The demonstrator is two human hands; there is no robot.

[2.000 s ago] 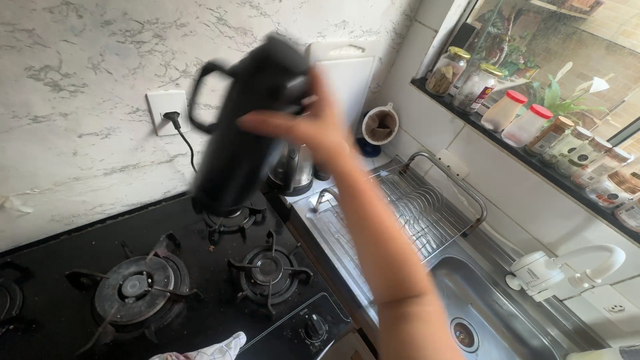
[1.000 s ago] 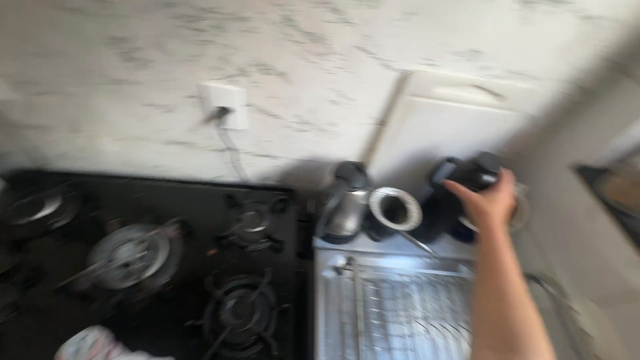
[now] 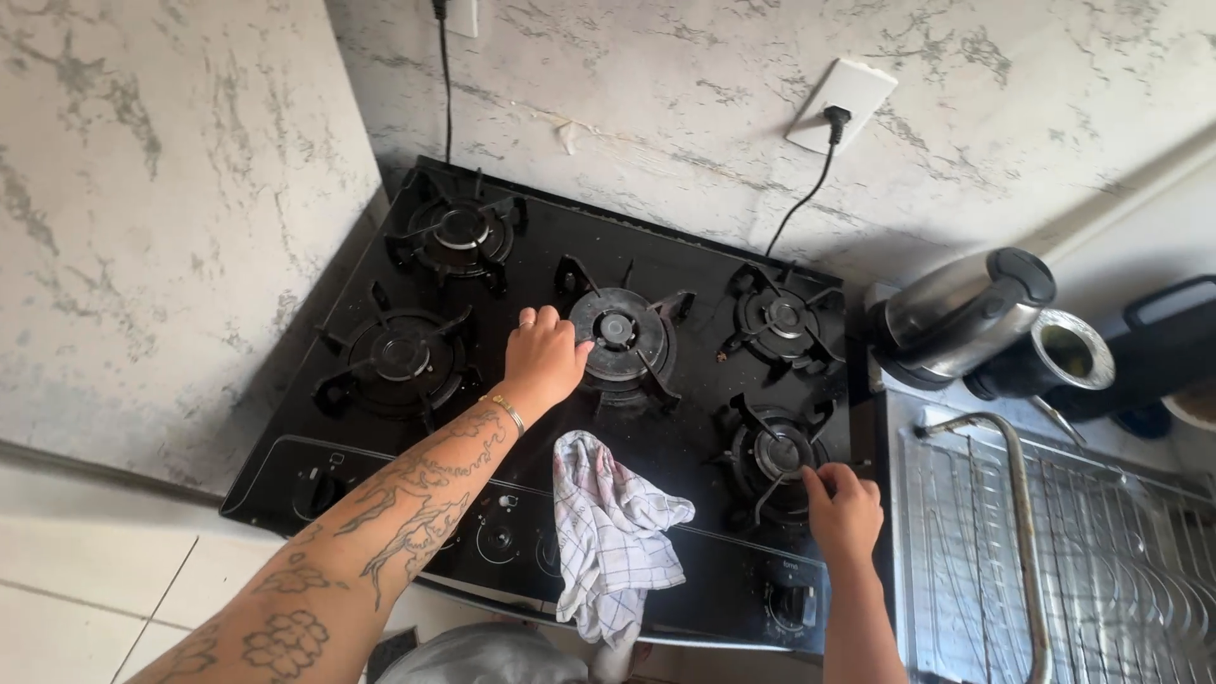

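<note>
My left hand (image 3: 546,356), with a bracelet at the wrist, is at the left side of the central burner (image 3: 617,332) of a black gas cooktop (image 3: 532,456); its fingers are curled, and whether they grip the pan support is hidden. At the front right burner (image 3: 781,451), my right hand (image 3: 844,508) has thumb and index finger by the pan support's edge; a firm grip cannot be made out. A checked white cloth (image 3: 617,522) lies crumpled over the cooktop's front edge between my arms.
To the right stand a steel electric kettle (image 3: 959,313), a cup with a metal rim (image 3: 1073,351), a black thermos jug (image 3: 1159,351) and a wire dish rack (image 3: 1073,551). A plugged cord (image 3: 807,195) hangs behind the cooktop. Control knobs (image 3: 788,603) line its front.
The black thermos jug, held in a hand above the cooktop earlier, now stands beyond the kettle and cup, released. Both my hands are now over the burners. The view has swung back left.
</note>
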